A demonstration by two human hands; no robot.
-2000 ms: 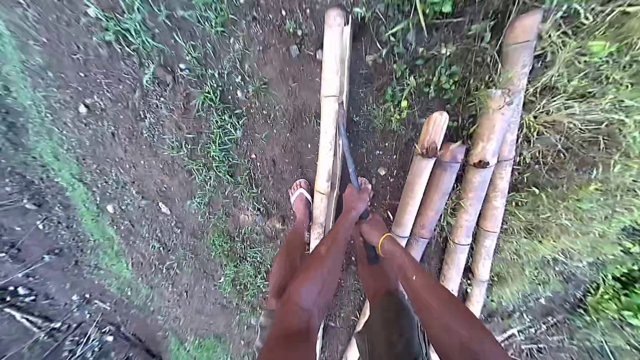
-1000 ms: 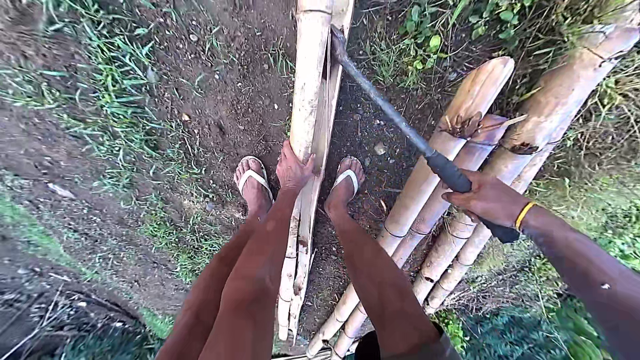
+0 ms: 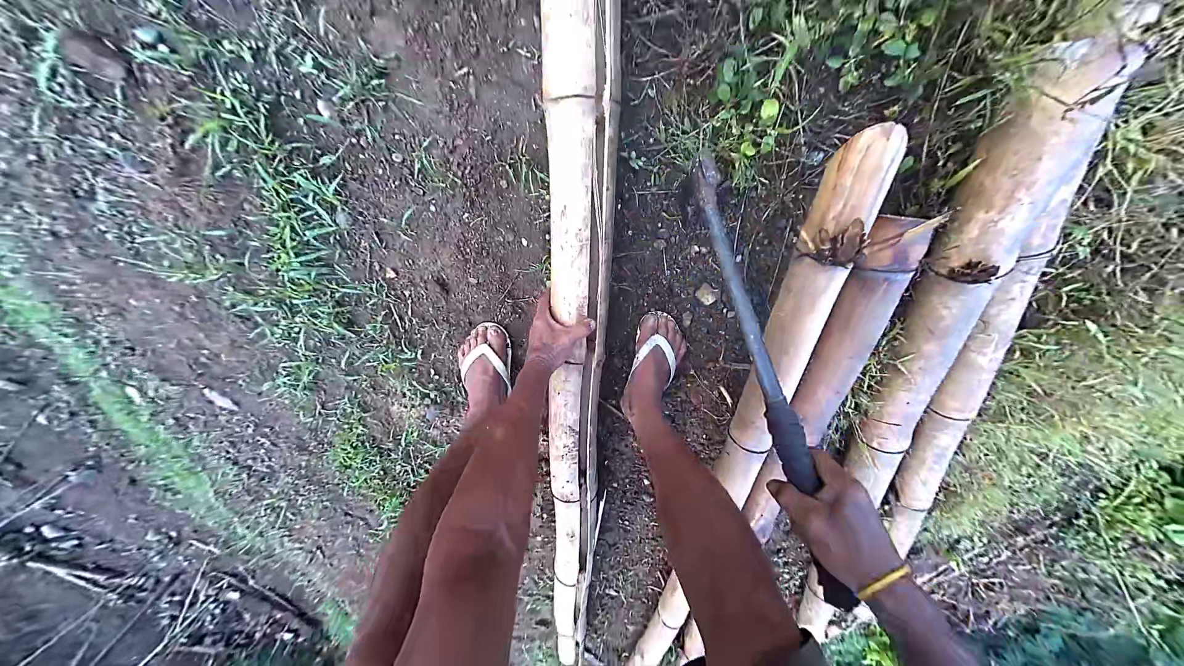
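A long bamboo pole (image 3: 573, 222), split lengthwise with a narrow gap along its right side, lies between two feet in white-strapped flip-flops. My left hand (image 3: 559, 335) grips the pole near foot level, fingers on its left side and thumb across the top. In my right hand (image 3: 837, 518), which has a yellow band at the wrist, is the dark wrapped handle of a long metal-shafted tool (image 3: 735, 273). Its narrow head is over the soil to the right of the split pole, apart from it. The exact kind of tool cannot be told.
Several cut bamboo poles (image 3: 795, 324) lie side by side at the right, partly beneath the tool's handle and my right hand. Green weeds (image 3: 768, 106) grow beyond them, with dry grass at the far right. Soil with grass tufts (image 3: 291, 240) spreads on the left.
Two seconds ago both my hands were on the tool. My left hand has since gone to the bamboo; the tool's head, at the split one second ago, is now away to the right.
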